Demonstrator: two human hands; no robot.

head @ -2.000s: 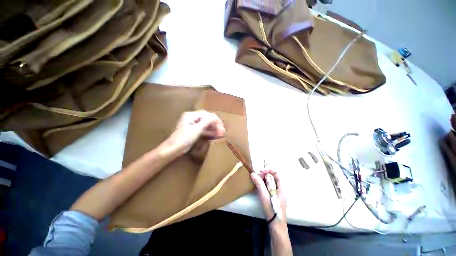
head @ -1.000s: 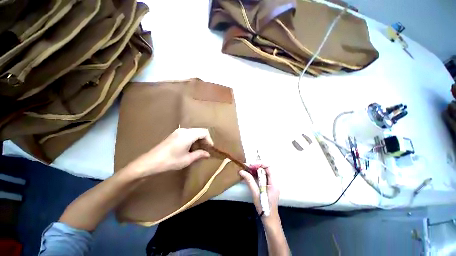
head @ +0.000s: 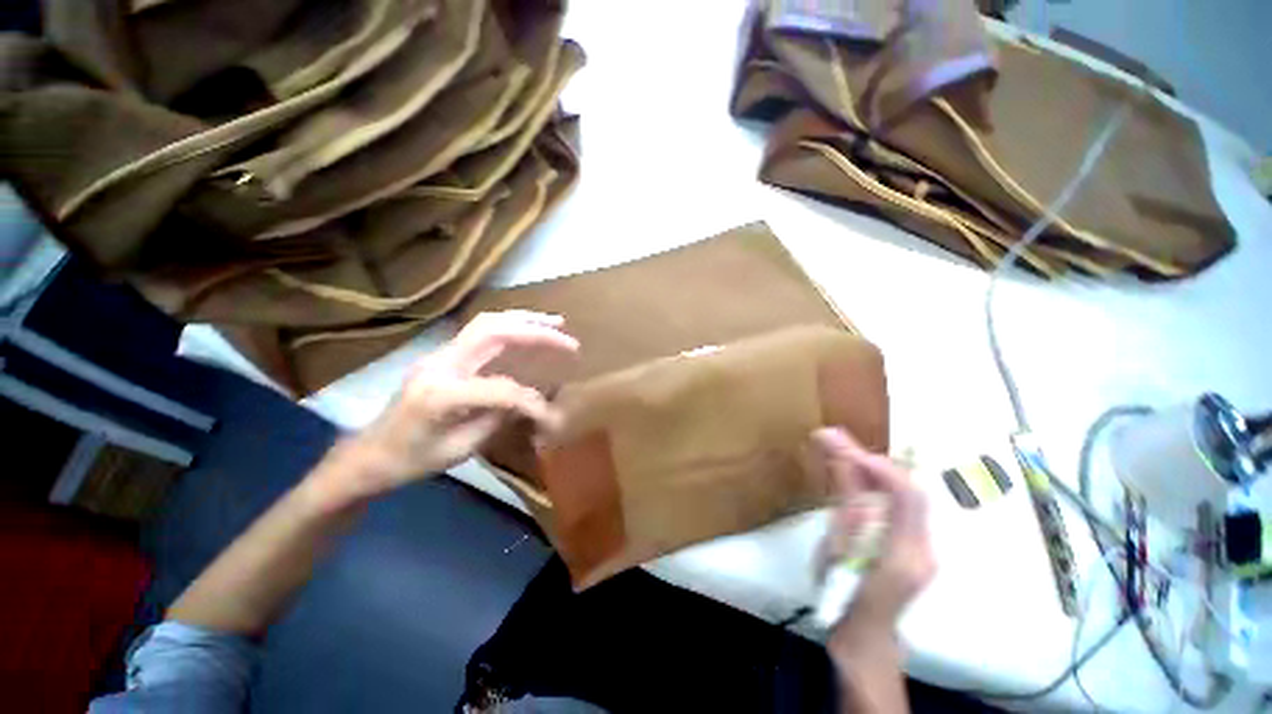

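A brown bag panel (head: 698, 433) lies folded over at the table's front edge, with a red-brown patch at each end of its near flap. My left hand (head: 453, 405) is at its left side, fingers apart and curved over the panel; whether the fingertips touch it is unclear. My right hand (head: 879, 537) is blurred at the panel's right end, just below the right patch. It holds a white pen-shaped tool (head: 841, 589), also blurred; its tip cannot be made out.
A tall pile of brown bag pieces (head: 377, 181) stands at left, more brown pieces (head: 1102, 168) at far right. Small yellow-and-dark pads (head: 978, 481) lie right of my right hand. Beyond are a pale cable (head: 993, 328), tangled cords and a white pot (head: 1165, 460) on the white table (head: 670, 154).
The panel has been turned and folded, so patches now show at both ends of the near flap. My left hand has let go of the dark strip edge. The view has shifted left.
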